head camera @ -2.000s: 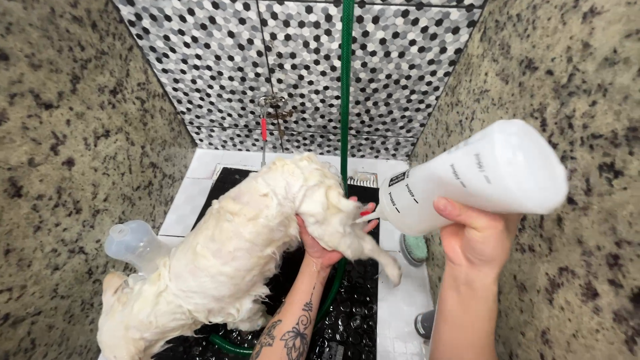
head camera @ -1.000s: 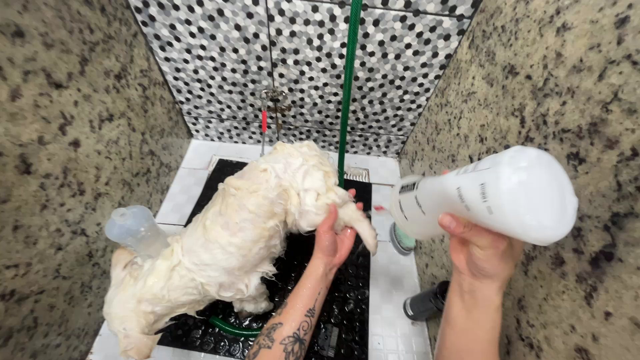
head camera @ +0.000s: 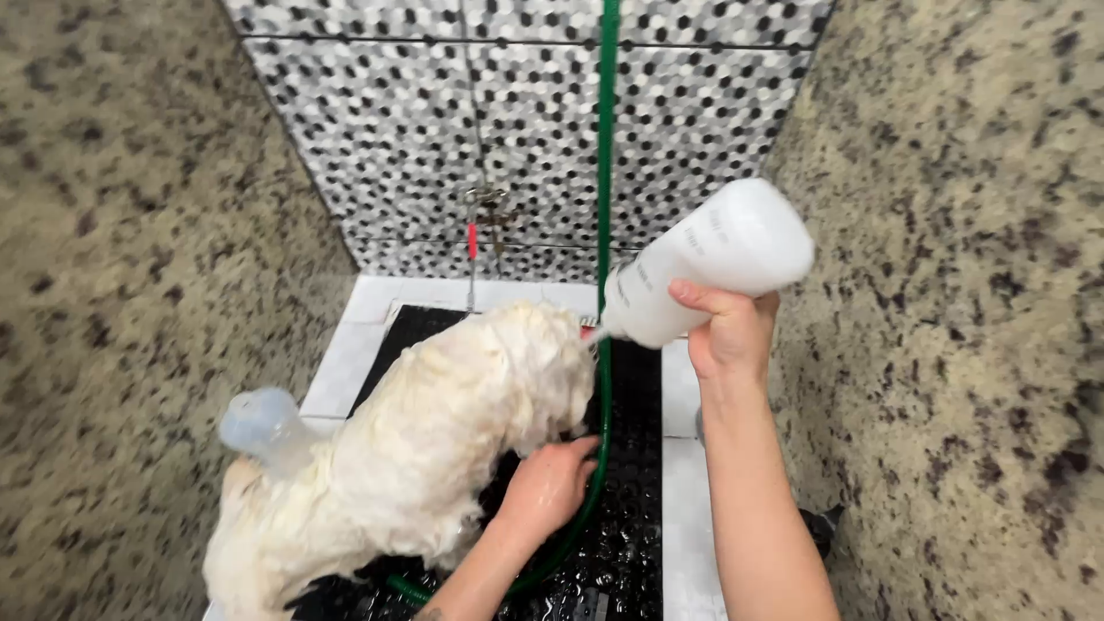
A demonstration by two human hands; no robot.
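A wet, lathered white dog (head camera: 423, 423) stands on a black textured mat (head camera: 634, 483), its head at the lower left. My right hand (head camera: 729, 328) grips a translucent white squeeze bottle (head camera: 711, 259), tilted with its nozzle down and left, close to the dog's rump. Low beside the dog's hindquarters is my left hand (head camera: 552, 483), its fingers curled near a hind leg and the green hose; whether they hold the leg is hidden. The nozzle tip lies just right of the wet fur.
A green hose (head camera: 608, 172) hangs down the hexagon-patterned tile wall (head camera: 535, 129) and curves over the mat. A tap with a red lever (head camera: 472, 240) is at the back. Another translucent bottle (head camera: 263, 423) stands behind the dog. Speckled stone walls (head camera: 940, 259) flank both sides.
My left hand has gone from the raised tail down to beside the hind leg, and the tail is no longer held out. The bottle in my right hand has moved left, to the rump.
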